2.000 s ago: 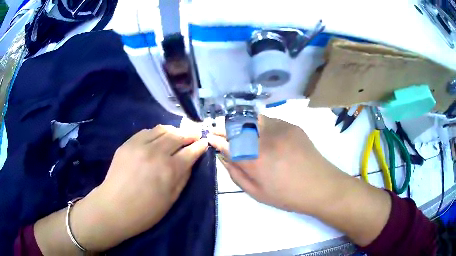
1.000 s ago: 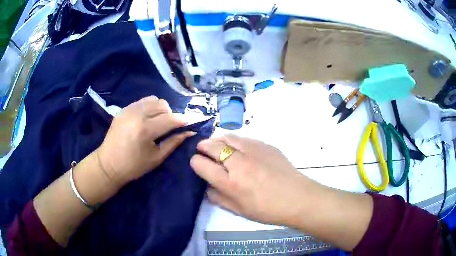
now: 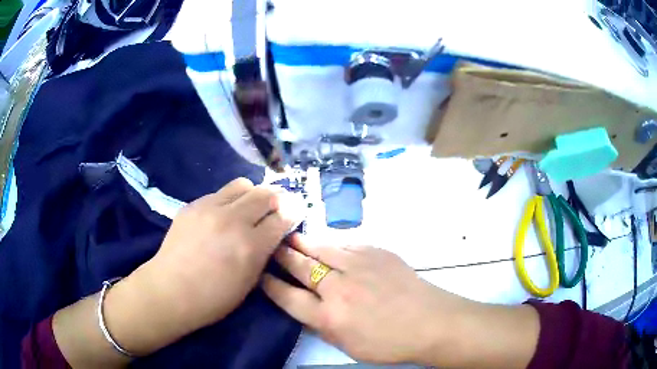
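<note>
A dark navy garment panel covers the left side. A narrow white strip runs over it towards my left hand. My left hand grips the cloth edge between thumb and fingers, just in front of the presser foot area. My right hand, with a gold ring, has its fingertips at the cloth's right edge, touching or close to my left hand; whether they pinch the cloth is hidden. A grey-blue knob hangs right of the needle area.
The white machine head with a blue stripe spans the top. Cardboard and a mint-green block are on the right. Below them lie orange-handled snips and yellow-and-green-handled scissors. A dark heap is upper left.
My right hand moved from beside the knob to the cloth edge near me. My left hand shifted along the edge; the white strip shows longer. The view shifted too.
</note>
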